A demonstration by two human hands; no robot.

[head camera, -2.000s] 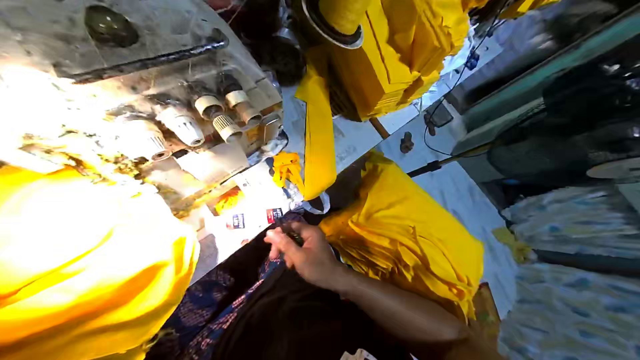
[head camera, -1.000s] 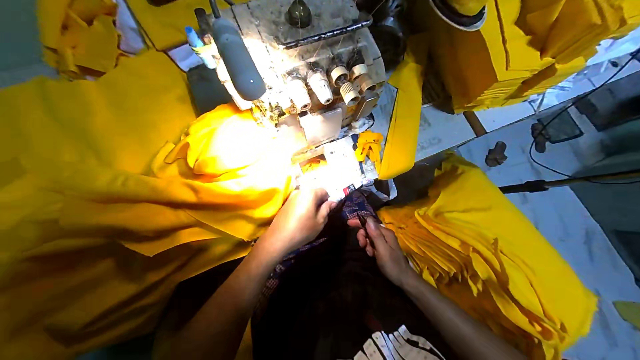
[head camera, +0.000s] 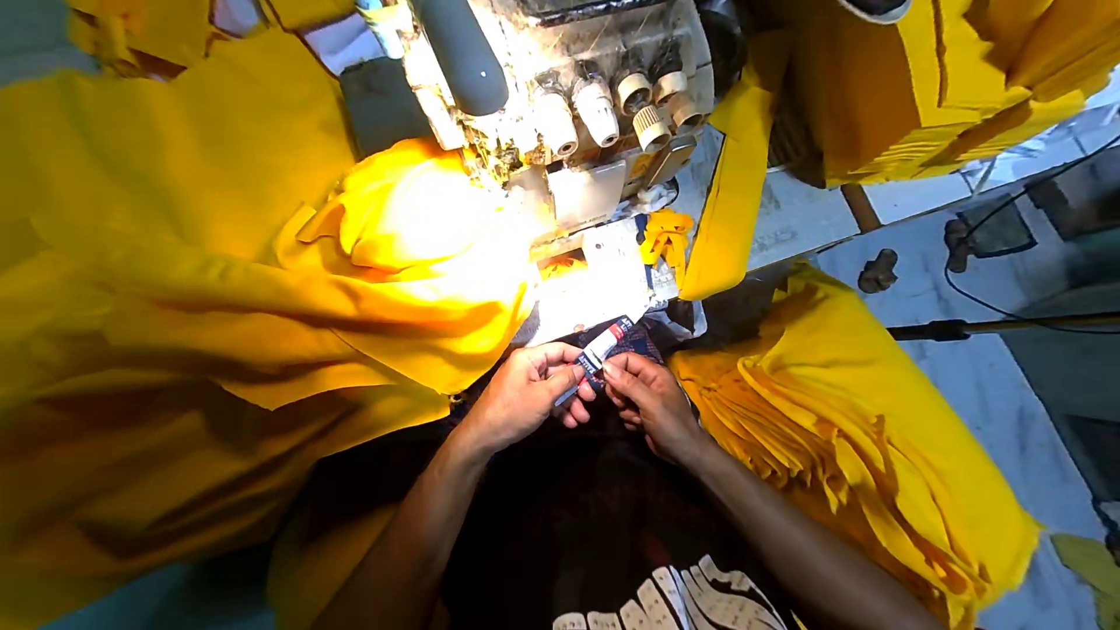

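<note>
Between the fingertips of both hands is a small fabric label (head camera: 598,350), dark blue, white and red, with writing on it. My left hand (head camera: 530,392) pinches its left side and my right hand (head camera: 652,401) its lower right side, just in front of the sewing machine's bed. The overlock sewing machine (head camera: 595,188) stands beyond, with its tension dials and a bright lamp glare. Yellow fabric (head camera: 219,289) drapes over the table to the left, its edge close to my left hand. A stack of folded yellow pieces (head camera: 840,420) lies right of my right hand.
Another stack of yellow fabric (head camera: 901,96) is at the back right. A yellow strip (head camera: 726,201) hangs beside the machine, next to a small yellow bundle (head camera: 667,241). A dark pole (head camera: 954,330) and a thin black cable (head camera: 989,302) are at the right.
My left hand, not in view two seconds ago, was at the machine's front edge one second ago. It has drawn back, and both hands now meet at the label. The view has swung left.
</note>
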